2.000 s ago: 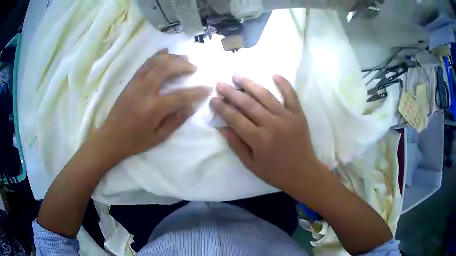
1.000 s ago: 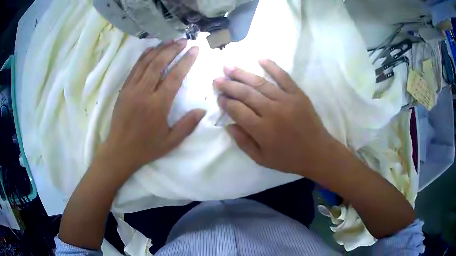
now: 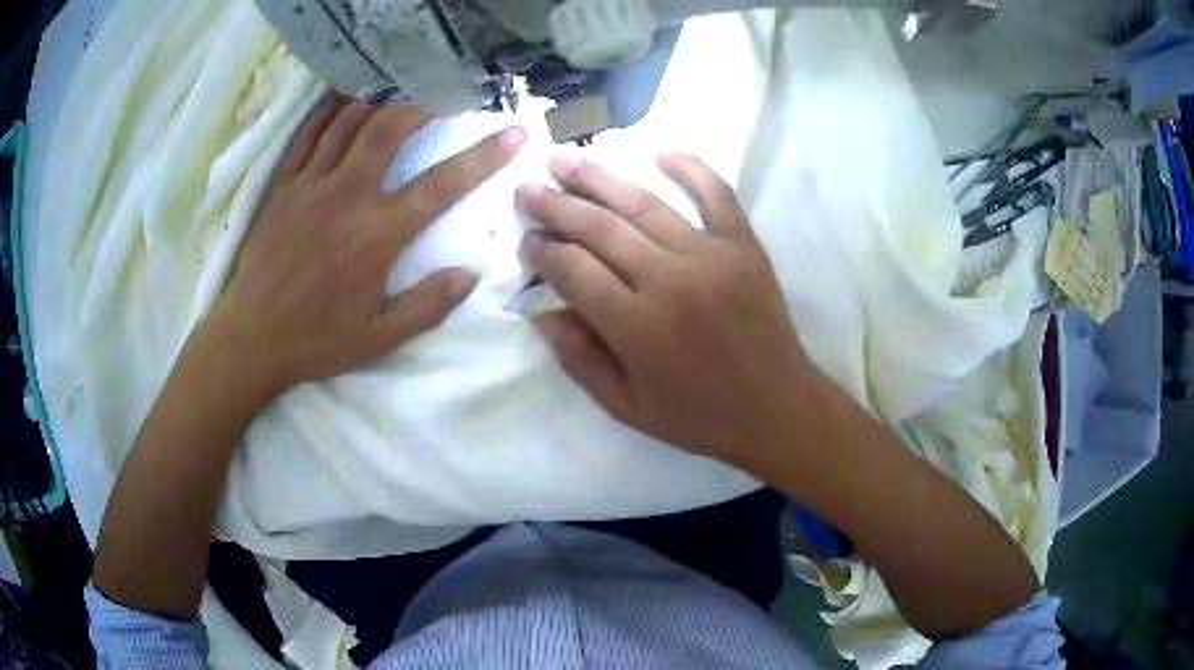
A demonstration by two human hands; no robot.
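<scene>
A large cream-white cloth covers most of the table and is brightly lit near the needle. The grey-white sewing machine head is at the top, with the presser foot and needle under it and a small tan block just right of them. My left hand lies flat on the cloth with fingers spread, its index fingertip just below the presser foot. My right hand rests on the cloth, fingers bent, with a small fold or edge at the thumb and fingertips. Whether it pinches this is unclear.
Dark thread snips and a beige piece lie right of the machine. A pale grey bin stands at the right. Crumpled cream cloth hangs low right. A mint-green rim shows at the far left.
My left hand first moved up beside the presser foot, then left, with fingers spreading wider. My right hand has moved a little left, staying on the cloth. The view has also shifted.
</scene>
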